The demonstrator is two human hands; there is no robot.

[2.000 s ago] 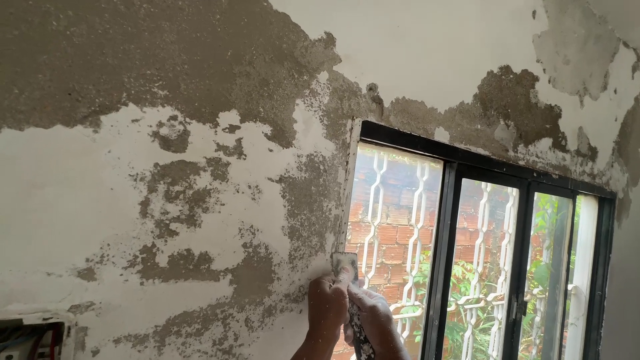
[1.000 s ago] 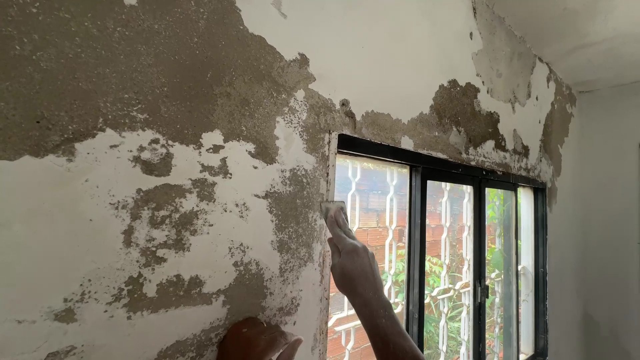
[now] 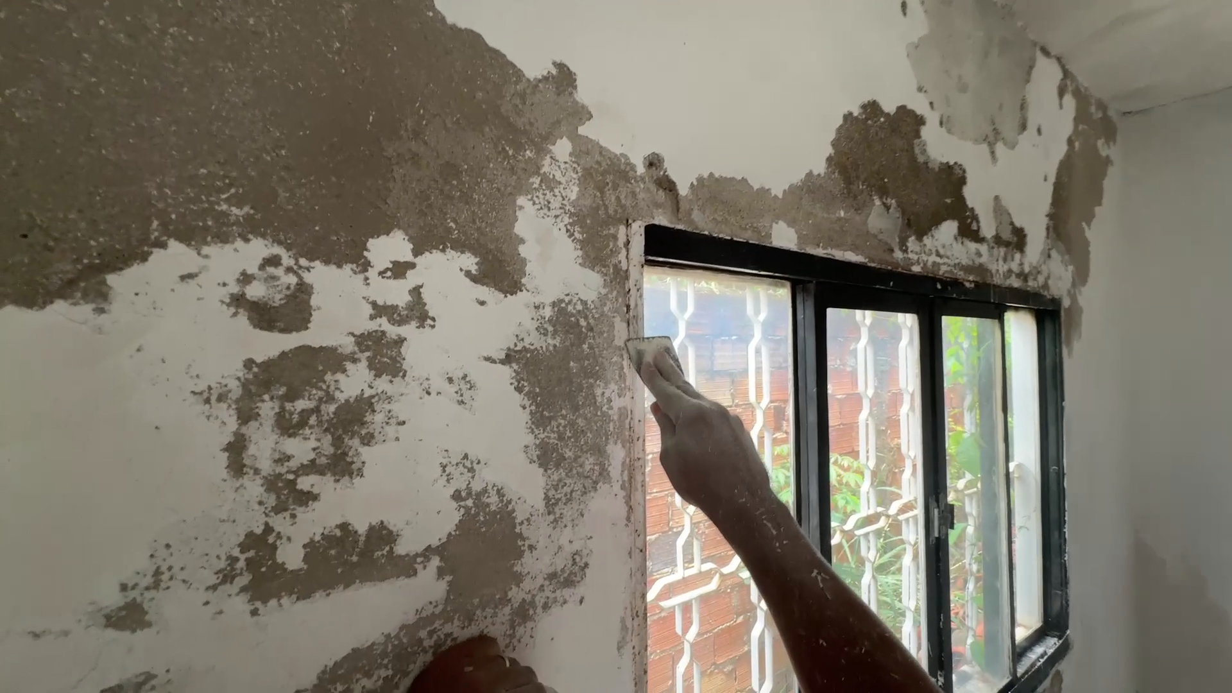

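My right hand (image 3: 707,448) grips a putty knife (image 3: 654,350), its pale-coated blade up against the left edge of the window opening, below the upper left corner of the black metal frame (image 3: 717,252). Low at the bottom edge of the view is my left hand (image 3: 476,666), partly cut off, beside the patchy wall (image 3: 433,520); whether it holds anything cannot be seen. White plaster and bare grey-brown render alternate on this wall. Flecks of white material cover the right forearm.
Glass panes fill the window, with white metal security bars (image 3: 756,375) and a brick wall (image 3: 664,539) behind them. Black uprights divide the panes, one bearing a latch (image 3: 941,520). An adjoining wall (image 3: 1174,385) meets the ceiling at the right.
Two seconds ago both hands were together at the tool by the lower window edge. Since then my left hand has moved down and left, while the right has gone up the edge with the putty knife.
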